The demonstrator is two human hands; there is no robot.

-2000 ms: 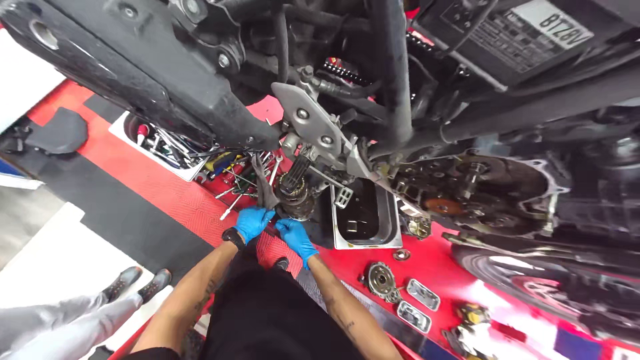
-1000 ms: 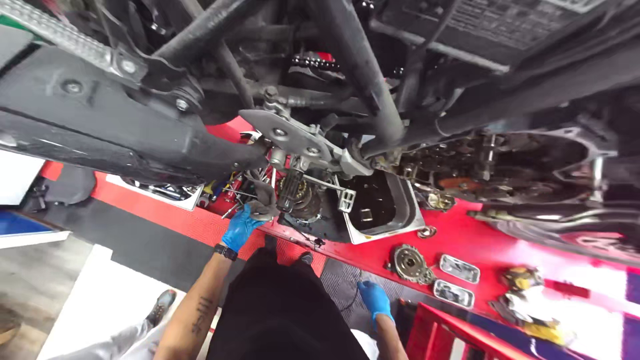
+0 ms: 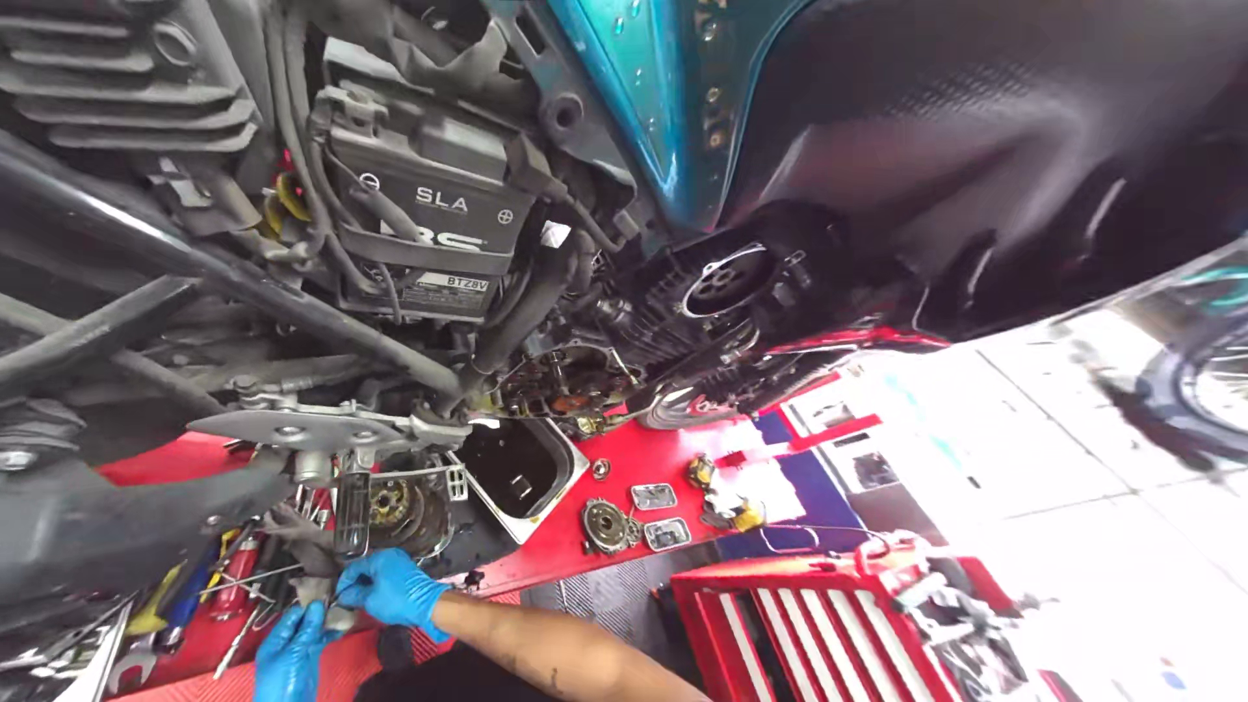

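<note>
My left hand [image 3: 291, 655], in a blue glove, is at the lower left with its fingers closed on a greyish cloth [image 3: 314, 590]. Close on its right, my right hand [image 3: 395, 588], also gloved, pinches a small dark item too small to name at the cloth's edge. Just above the hands lies a round metal engine part [image 3: 395, 507] with a dark cylindrical piece beside it. A metal tray [image 3: 558, 480] holding dark fluid stands to the right of that part. The motorcycle's opened engine case [image 3: 575, 378] is above the tray.
Pliers, screwdrivers and wrenches [image 3: 229, 575] lie at the lower left on the red bench [image 3: 531, 565]. A round metal cover [image 3: 606, 526] and small trays [image 3: 668, 533] sit right of the fluid tray. A red tool cart [image 3: 780, 624] stands at lower right. The motorcycle frame [image 3: 292, 312] hangs overhead.
My right hand, apart from the left at lower right one second ago, is now beside it at the cloth. The view has swung far to the right.
</note>
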